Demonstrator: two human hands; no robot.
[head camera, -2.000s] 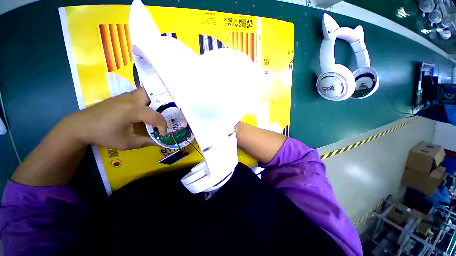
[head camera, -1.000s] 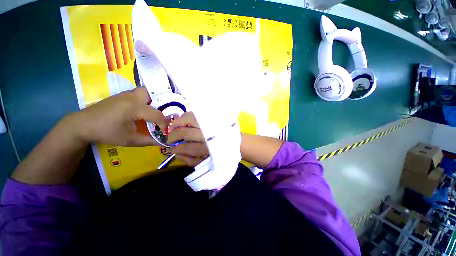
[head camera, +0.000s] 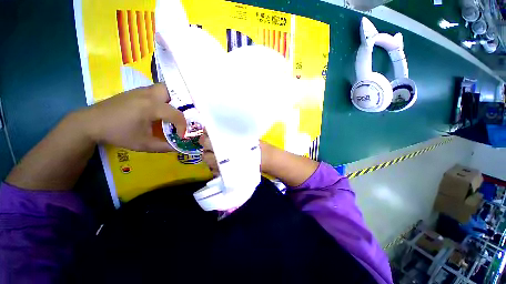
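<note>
White cat-ear headphones (head camera: 238, 111) fill the centre, overexposed, held over the yellow printed sheet (head camera: 309, 77). The open ear cup (head camera: 178, 145) shows a green circuit board (head camera: 190, 143) and a reddish part inside. My left hand (head camera: 136, 119) grips this cup at its left edge, with fingertips at its inside. My right hand (head camera: 208, 152) is mostly hidden behind the headband; its fingertips are at the cup's right side. The other ear cup (head camera: 211, 197) hangs near my dark clothing. Whether the right fingers hold a small part cannot be told.
Another white cat-ear headphone set (head camera: 373, 95) lies on the green bench (head camera: 344, 127) at the upper right, one cup open. A yellow-black striped edge (head camera: 399, 159) runs along the bench. Cardboard boxes (head camera: 459, 186) and racks stand at the lower right.
My right fingers have come to the open cup from behind the headband. The dark flat rectangle seen on the sheet below the cup no longer shows. The view has shifted slightly.
</note>
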